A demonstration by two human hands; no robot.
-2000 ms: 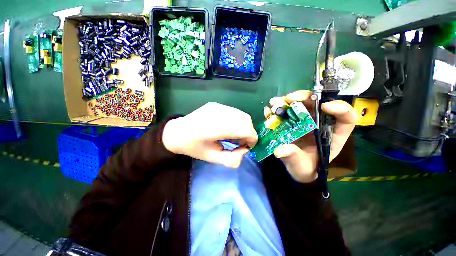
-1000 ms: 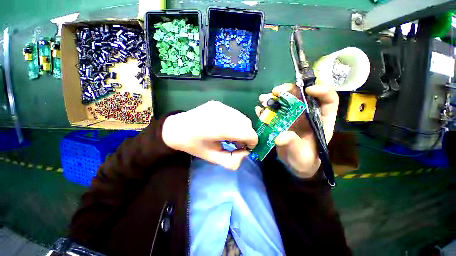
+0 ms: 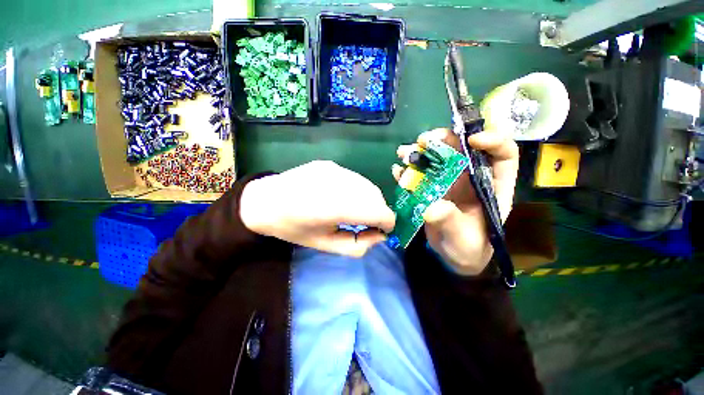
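My right hand (image 3: pixel 468 204) holds a green circuit board (image 3: pixel 429 185) and, between thumb and fingers, a black-handled soldering iron (image 3: pixel 480 166) whose metal end points up and away. The board is tilted, with a yellow block (image 3: pixel 411 179), a dark round part and green parts near its upper end. My left hand (image 3: pixel 323 207) is at the board's lower left corner, fingers closed together beside a small blue component (image 3: pixel 394 241) at the board's edge. Whether the left fingertips grip the component or the board is hidden.
A carton (image 3: pixel 110 123) holds dark cylinders and small copper-red pieces. Two black bins hold green components (image 3: pixel 272 75) and blue components (image 3: pixel 359 77). A whitish tub (image 3: pixel 554 104) and a yellow square (image 3: pixel 556 165) are at right. Boards (image 3: pixel 71 94) lie far left; a blue stool (image 3: pixel 127 245) is below.
The soldering iron has swung, its metal end moving left and its handle end slightly right. The board has turned steeper and moved slightly left. My left hand has barely moved.
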